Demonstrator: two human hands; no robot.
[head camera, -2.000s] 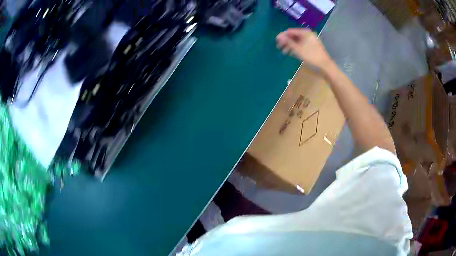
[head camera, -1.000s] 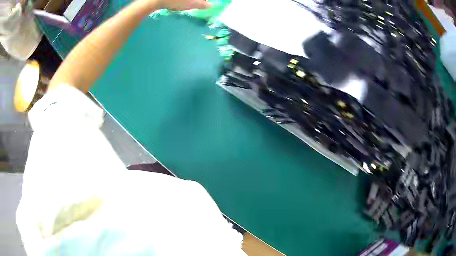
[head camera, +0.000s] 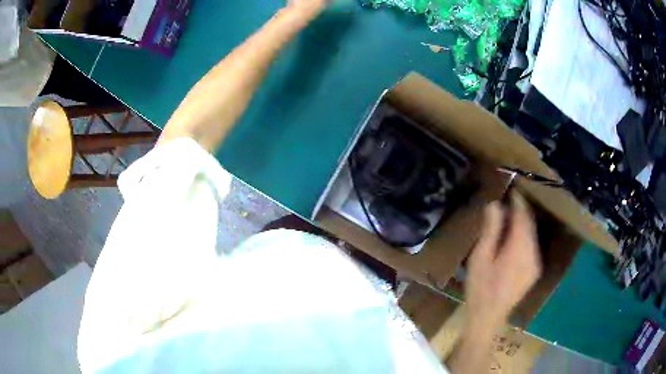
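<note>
An open retail carton (head camera: 405, 259) stands tilted in view near the table's front edge, its brown flaps up. A dark rounded electronic device (head camera: 398, 175) with a thin black lead fills it. Brown cardboard walls continue to the right, perhaps a second carton (head camera: 566, 256). My right hand (head camera: 507, 252) is over that part, slightly blurred, its fingers pinched on a thin black cable (head camera: 537, 177) with a shiny end. My left hand (head camera: 308, 6) is at the top edge, blurred and partly cut off; its fingers and any hold cannot be made out.
Green packets (head camera: 475, 25) lie at the top, beside a white sheet (head camera: 584, 80) and tangled black cables (head camera: 628, 168). A purple-and-white carton (head camera: 157, 25) is at the upper left, another (head camera: 645, 343) at the lower right. A round stool (head camera: 51, 150) stands left; a shipping carton (head camera: 504, 350) is below the edge.
The view has swung towards the left of the cable pile. The open carton and my right hand have come into view. My left hand has moved away from the green packets.
</note>
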